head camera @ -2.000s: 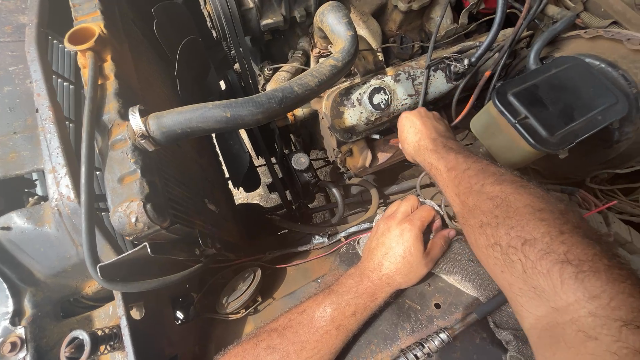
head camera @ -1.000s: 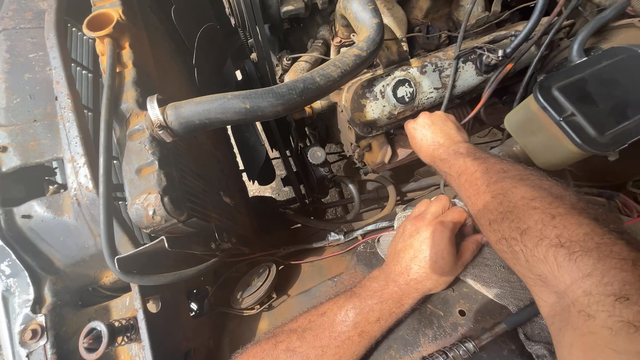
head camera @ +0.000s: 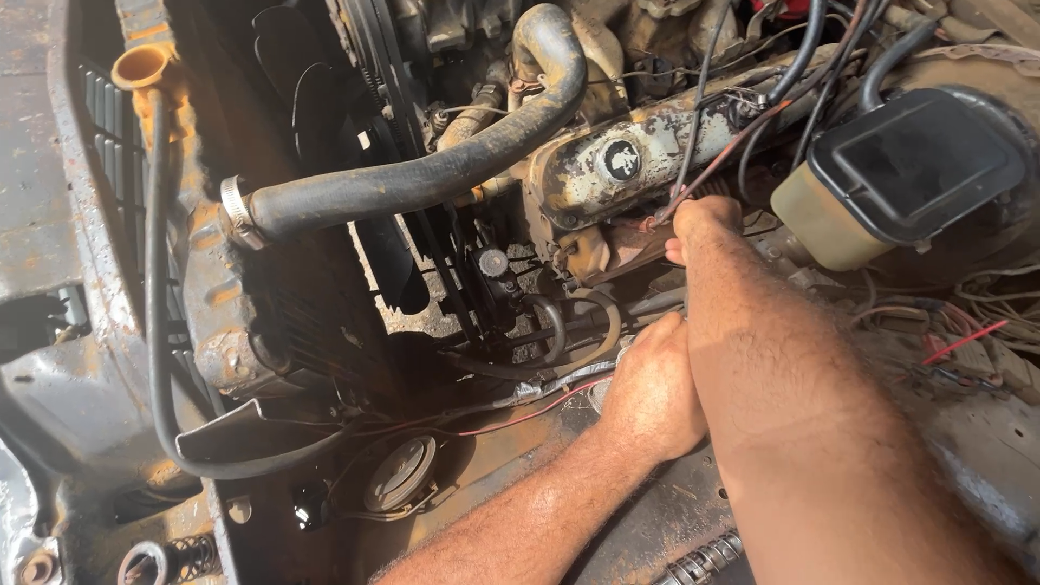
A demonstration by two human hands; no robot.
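My right hand (head camera: 708,221) reaches in beside the engine's valve cover (head camera: 674,150), close to a spark plug wire (head camera: 719,162); its fingers are mostly hidden, so I cannot tell what it holds. My left hand (head camera: 656,390) rests lower down, against the inner fender, beside a taped wiring harness (head camera: 536,390) and a thin red wire (head camera: 528,420). Its fingertips are hidden behind the hand and my right forearm. Between the hands and the radiator, a curved small hose (head camera: 605,325) shows low by the engine.
A thick radiator hose (head camera: 422,179) with a metal clamp (head camera: 236,211) crosses to the radiator (head camera: 219,301) at left. The brake master cylinder reservoir (head camera: 918,162) sits right of my right hand. A round horn (head camera: 402,474) and a ratchet-like metal tool or spring part (head camera: 703,561) lie below.
My right hand has turned and moved deeper beside the valve cover, its fingers now less visible. My left hand stays low by the harness.
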